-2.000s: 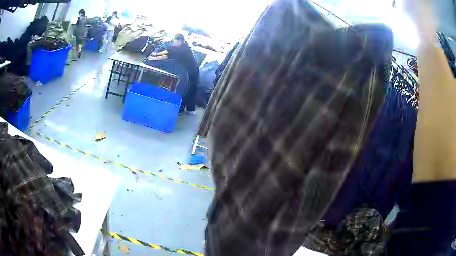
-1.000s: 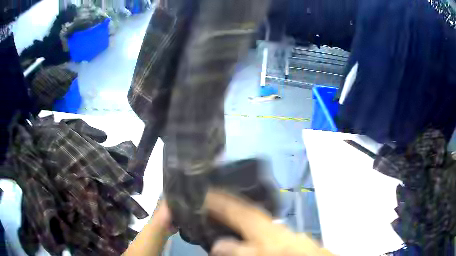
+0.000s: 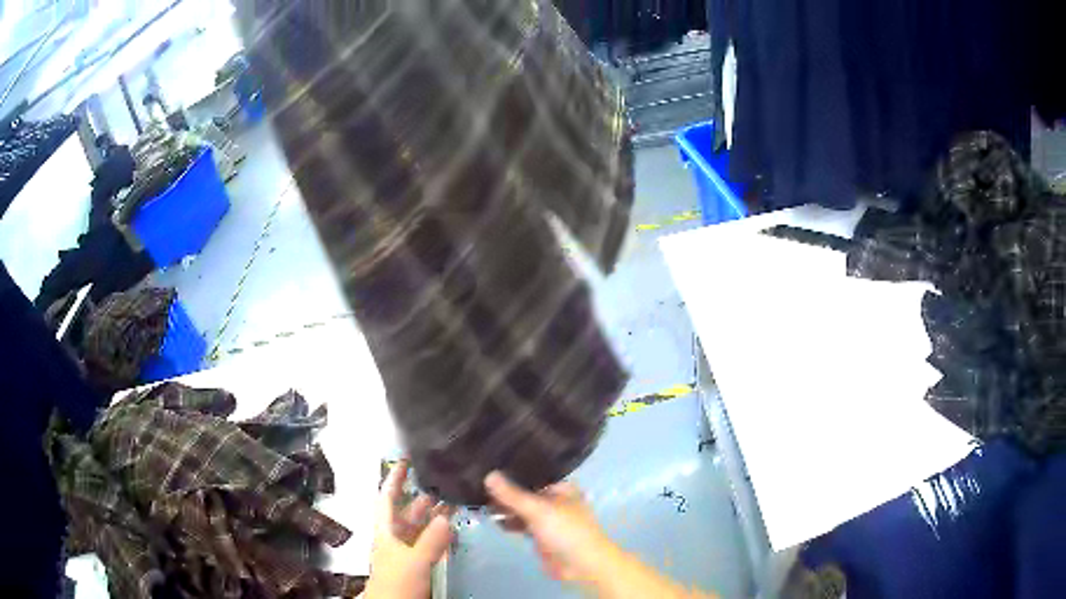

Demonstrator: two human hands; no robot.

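Observation:
A plaid garment piece point(image 3: 468, 257), dark brown with pale check lines, hangs in front of me and is slightly blurred. Its top is cut off by the upper edge of the picture. My left hand point(image 3: 412, 541) is under its lower left edge with fingers curled and apart; whether it grips the cloth is not clear. My right hand point(image 3: 555, 524) touches the lower edge, its fingertips at the hem.
A crumpled plaid pile point(image 3: 210, 486) lies on a white surface point(image 3: 357, 404) at left. More plaid cloth point(image 3: 994, 293) lies beside a white sheet point(image 3: 807, 386) at right. Blue bins point(image 3: 181, 211) stand on the floor. Navy cloth point(image 3: 842, 105) hangs at upper right.
The garment piece has spread from a narrow bunched shape into a wider hanging one. Both hands are now at its lower edge. The view has shifted, showing more of the right side.

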